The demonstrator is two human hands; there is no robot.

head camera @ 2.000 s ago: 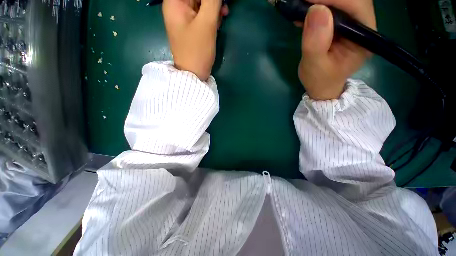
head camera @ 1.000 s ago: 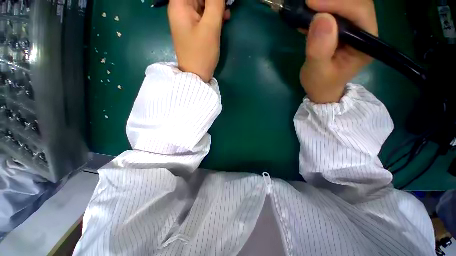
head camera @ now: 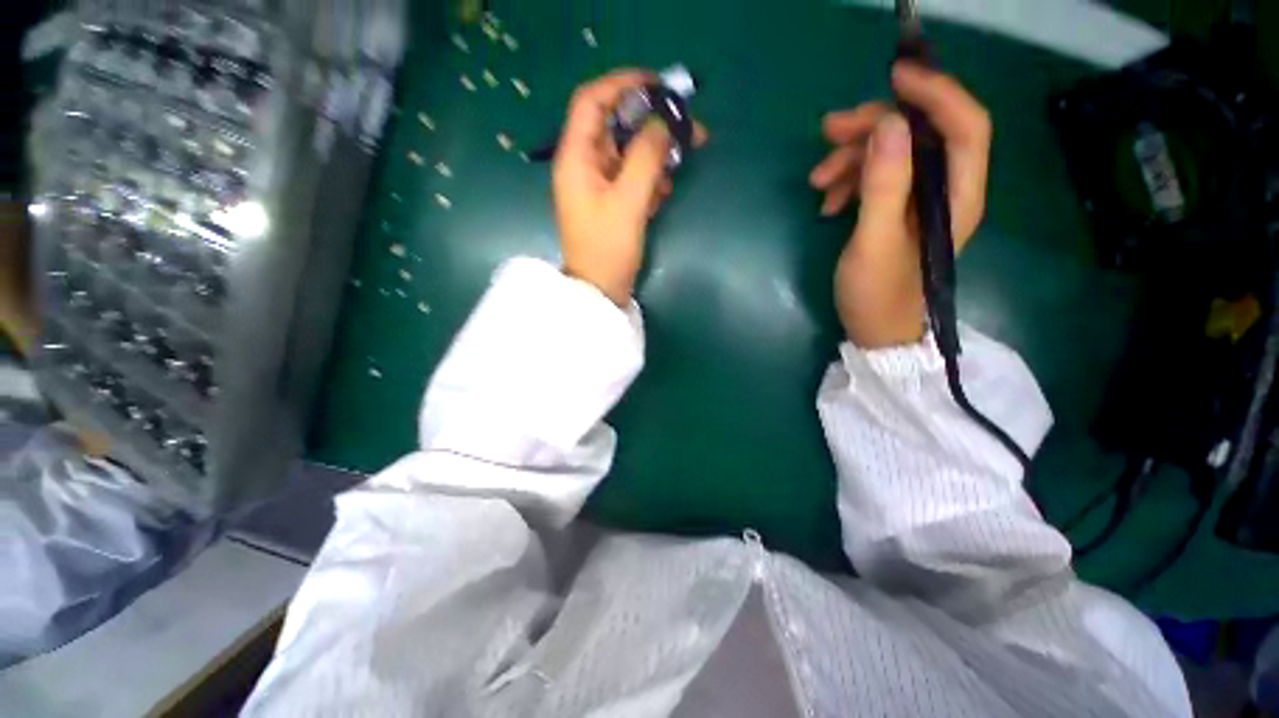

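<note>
My left hand (head camera: 606,183) is shut on a small round black electronic unit (head camera: 679,129), held between thumb and fingers over the green mat. A small silver-white part shows at the unit's upper edge. My right hand (head camera: 905,197) holds a black soldering iron (head camera: 930,211) like a pen, its metal tip pointing up and cut off by the top edge of the picture. The iron and the unit are apart. The iron's cord runs down over my right sleeve. The picture is somewhat blurred.
Clear blister trays (head camera: 154,239) with rows of dark and silver units stand at the left. Pale specks (head camera: 443,201) lie on the green mat (head camera: 729,379). A dark pen-like thing pokes out left of my left hand. Black equipment (head camera: 1157,168) and cables are at the right.
The view has shifted, so the hands sit lower and the unit shows. The iron has swung from pointing up-left to nearly upright, and my right fingers have spread somewhat.
</note>
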